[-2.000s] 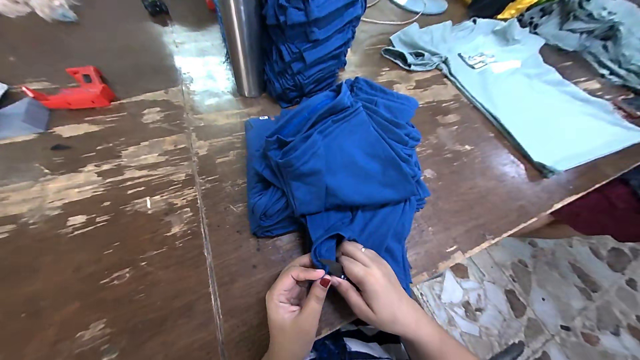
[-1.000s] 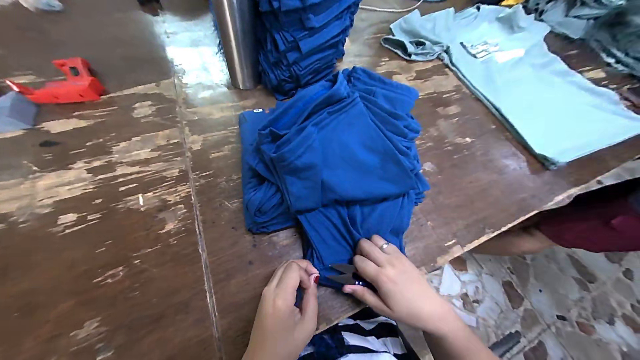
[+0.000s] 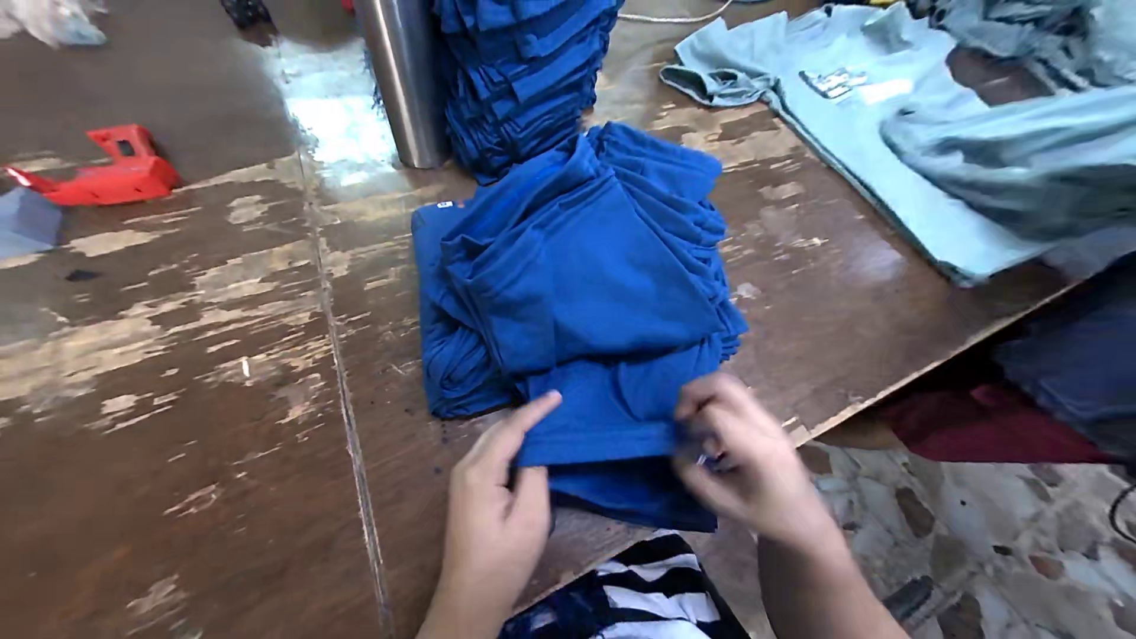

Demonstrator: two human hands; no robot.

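A heap of folded blue fabric garments [image 3: 586, 275] lies on the worn wooden table. Its near layer, a hemmed blue edge [image 3: 603, 444], hangs toward me. My left hand [image 3: 506, 479] touches the left end of that hem, with thumb and forefinger apart on either side of the cloth. My right hand [image 3: 737, 453] is at the right end, blurred, with its fingers curled around something dark with a small shiny part; whether it also grips the cloth is unclear. Just below the hem a darker blue layer [image 3: 630, 497] shows.
A taller blue fabric stack [image 3: 532, 80] stands behind the heap beside a steel cylinder [image 3: 408, 89]. A red tape dispenser [image 3: 115, 173] lies at the left. Pale green shirts [image 3: 852, 115] lie at the right. Dark and maroon cloth [image 3: 994, 426] shows beyond the table's edge.
A second ago the hands were close together at the cloth with small dark scissors; now they are apart along a spread hem. More pale green cloth lies over the shirt at the right.
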